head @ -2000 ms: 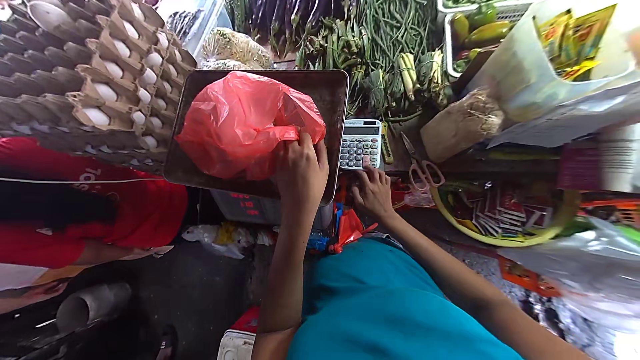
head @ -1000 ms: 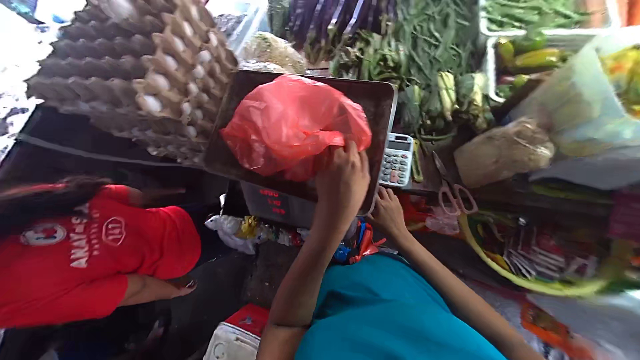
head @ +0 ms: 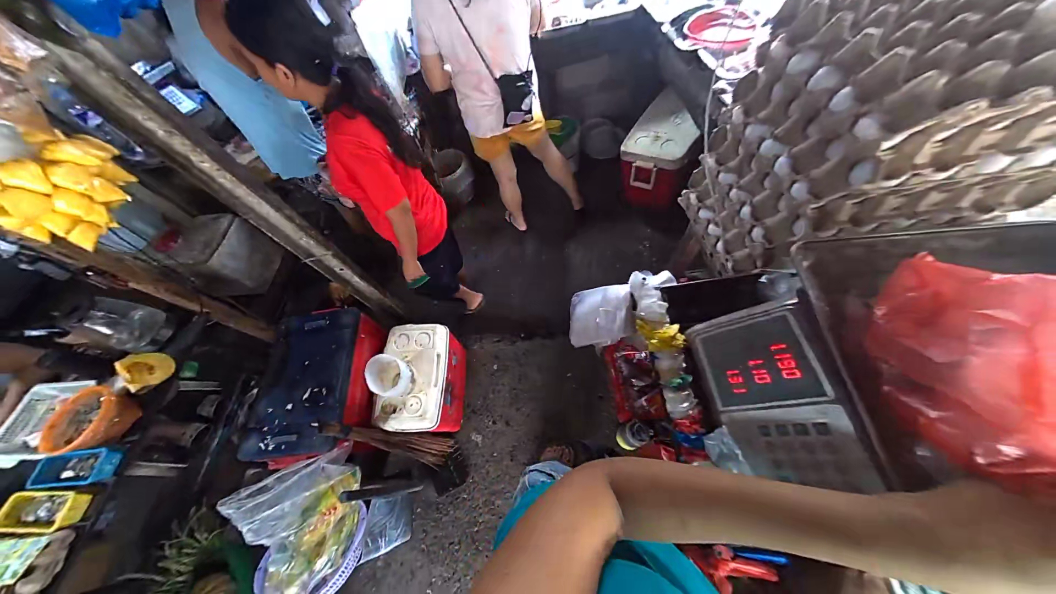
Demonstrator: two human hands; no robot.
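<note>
A filled red plastic bag (head: pixel 965 355) rests on the metal pan (head: pixel 837 264) of a digital weighing scale (head: pixel 784 396) at the right. Red digits glow on the scale's display. My left forearm stretches across the bottom to the right edge, where my left hand (head: pixel 990 520) is at the lower side of the bag. Its fingers are hidden or cut off, so its grip cannot be told. My right hand is outside the view. Stacked egg trays (head: pixel 858 124) with eggs stand behind the scale.
Small plastic bags (head: pixel 606 313) hang beside the scale. Coolers, one with a white lid (head: pixel 412 355), stand left of the walkway, near a basket (head: pixel 342 561) of bagged goods. A person in a red shirt (head: pixel 384 177) and another in a pale shirt (head: pixel 478 74) are farther off.
The view has swung far to the left, so the calculator and my right hand are out of view. The red bag remains on the scale pan.
</note>
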